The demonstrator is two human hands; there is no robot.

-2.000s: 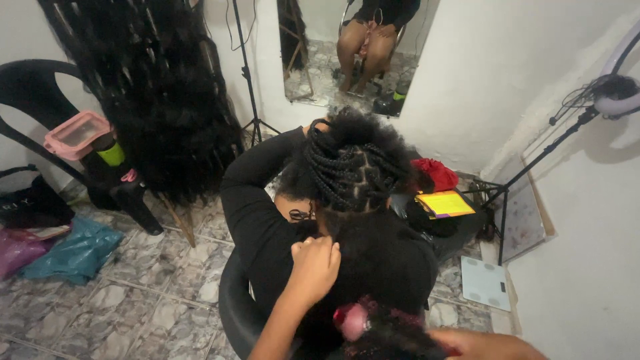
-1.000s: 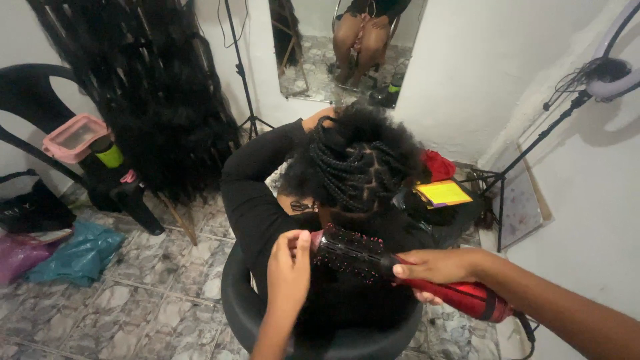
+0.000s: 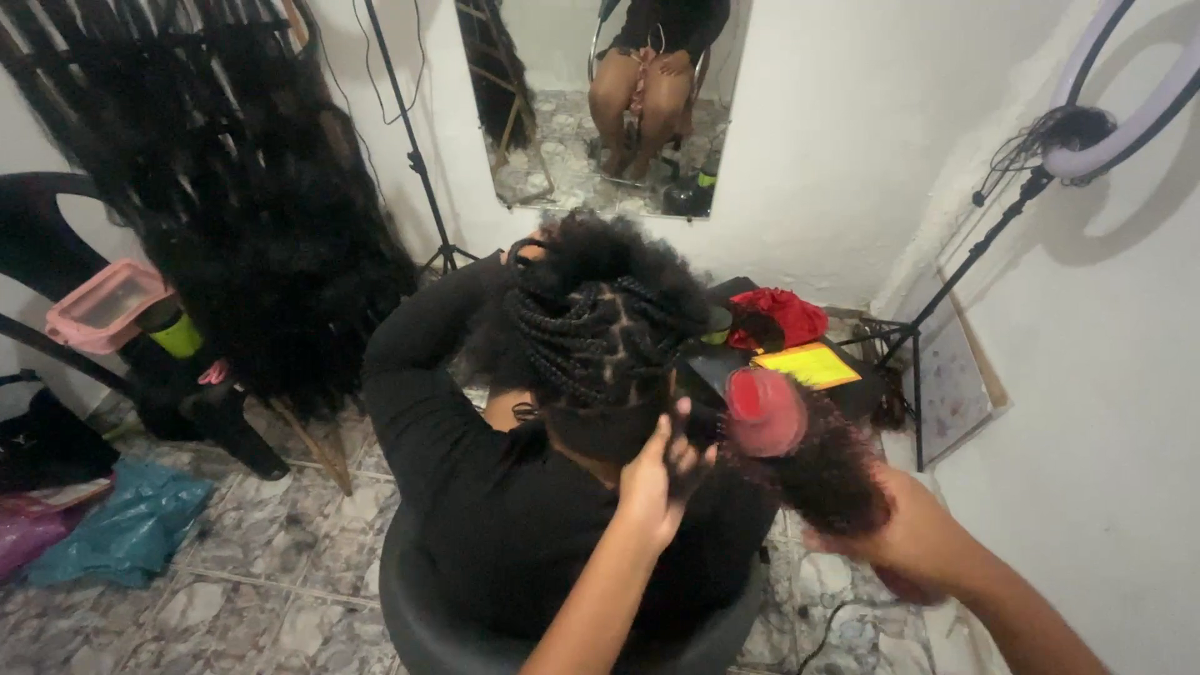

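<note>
A seated person in black has partly braided hair, with loose curly hair toward the front. At the right side of that person's nape, my left hand has its fingers partly curled around dark hair. My right hand grips a red hot-air brush by its handle, beside the person's right shoulder. The brush's red tip points up and left; dark hair covers its bristled barrel, blurred by motion. Whether that hair is attached to the head is unclear.
Hair extensions hang at the left, near a black chair holding a pink-lidded container. A mirror leans ahead. A ring-light stand stands right, near a yellow packet and red cloth. A cord trails below the brush.
My left hand has left the brush tip and is now at the nape. The brush has swung from lying across the person's back to the right side, tip up.
</note>
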